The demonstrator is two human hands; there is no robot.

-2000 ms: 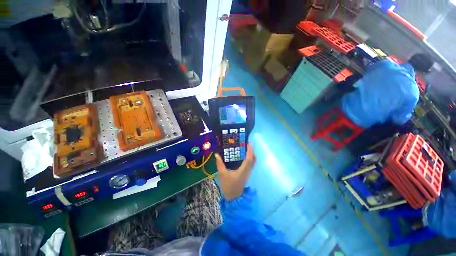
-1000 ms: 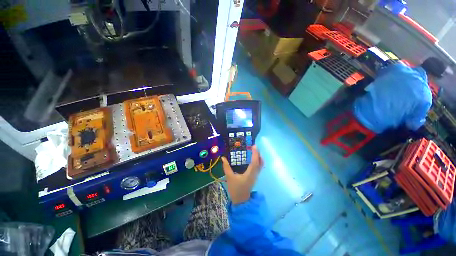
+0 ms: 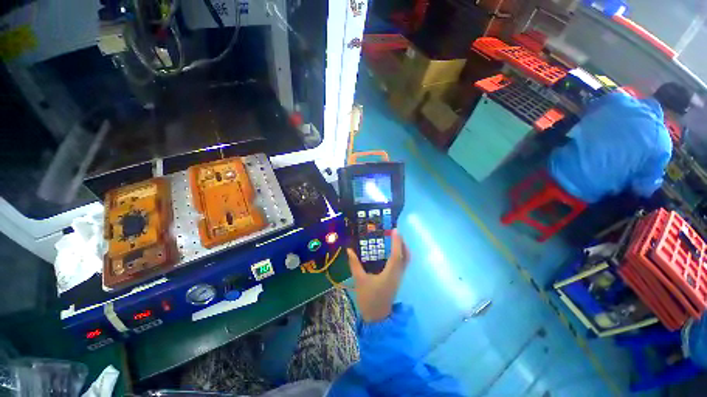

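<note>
My right hand (image 3: 377, 281), in a blue sleeve, holds the lower end of a black teach pendant (image 3: 372, 203) upright beside the machine's right end. Its small screen is lit, and an orange loop shows above it. My left hand is not in view. Two orange fixtures lie on the silver hole-grid plate (image 3: 182, 203). The left fixture (image 3: 138, 229) has a dark star-shaped centre; the right fixture (image 3: 225, 200) is paler.
The blue control panel (image 3: 167, 305) has red displays, a round gauge and lit buttons. Crumpled white cloth (image 3: 80, 252) lies at its left. The working head (image 3: 161, 54) hangs behind the plate. At right, a person in blue (image 3: 612, 143) sits near stacked red trays (image 3: 665, 260).
The camera view has shifted, moving the whole scene in the picture. My right hand still holds the pendant. The fixtures have not visibly moved on the plate.
</note>
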